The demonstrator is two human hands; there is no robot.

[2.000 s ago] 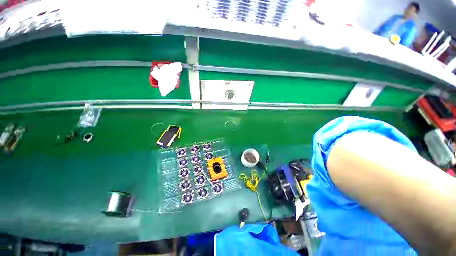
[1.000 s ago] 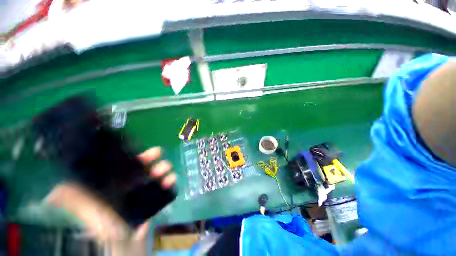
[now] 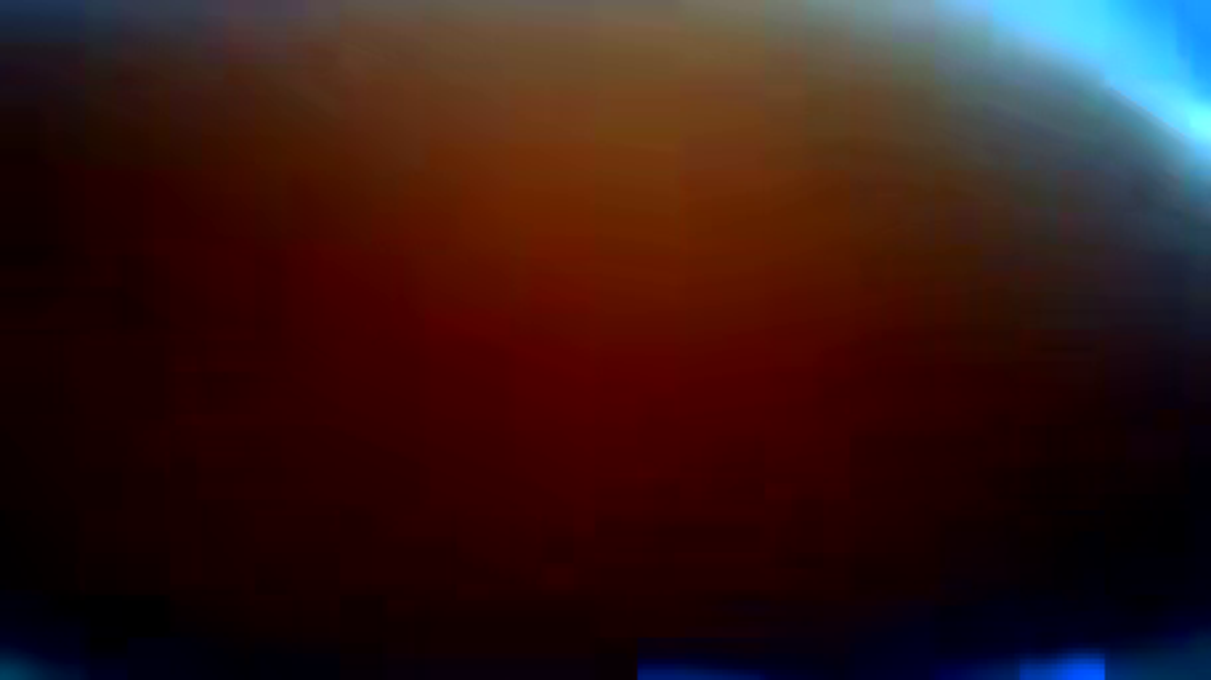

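A dark red-brown blurred surface (image 3: 598,359) lies right against the lens and covers nearly the whole view. It may be skin of my right hand or arm, but no fingers or outline show. My left hand is not seen. The bench, the tray of round units, the orange fixture, the soldering station and the black phone are all hidden.
A bright light-blue patch (image 3: 1142,60) shows at the upper right corner, too blurred to name. Faint blue also shows along the bottom edge. Nothing else can be made out.
The bench view has gone dark behind something close to the lens. My left hand with the black phone, and the raised blue right sleeve, can no longer be made out.
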